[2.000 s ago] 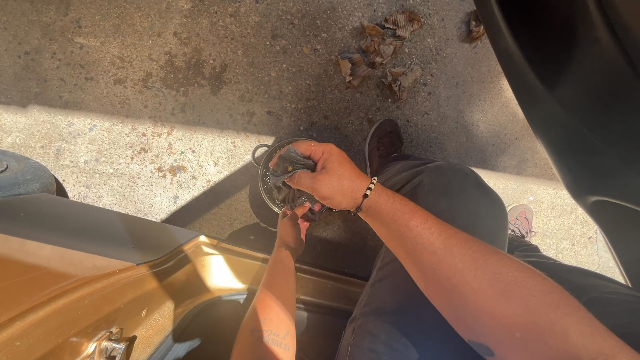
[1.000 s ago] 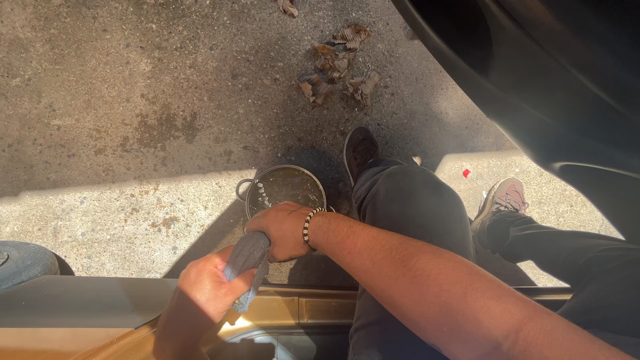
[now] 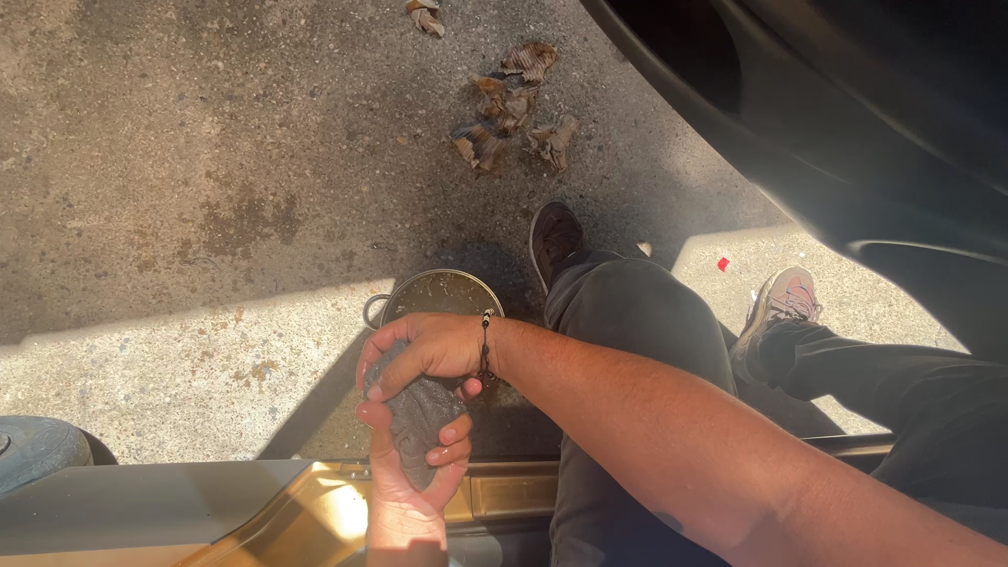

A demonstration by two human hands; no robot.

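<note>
A wet grey cloth (image 3: 421,413) is bunched between my two hands. My right hand (image 3: 429,354), with a beaded bracelet at its wrist, grips the cloth's upper part, fingers curled over it. From below, my left hand (image 3: 417,472) wraps its thumb and fingers around the lower part. Just beyond my hands, a round metal pot (image 3: 441,291) with a loop handle stands on the concrete; my right hand and forearm hide its near side. The liquid in it looks brownish.
A gold-coloured car door sill (image 3: 512,492) runs along the bottom. The dark door panel (image 3: 890,157) fills the upper right. Crumpled dry leaves (image 3: 508,106) lie on the concrete. My legs stretch to the right of the pot, with a dark shoe (image 3: 555,236) and a lighter shoe (image 3: 783,299).
Two seconds ago both hands were over the pot with the cloth. They moved toward the sill, where the cloth was stretched narrow between them; now it is bunched wider, near the pot's closer side.
</note>
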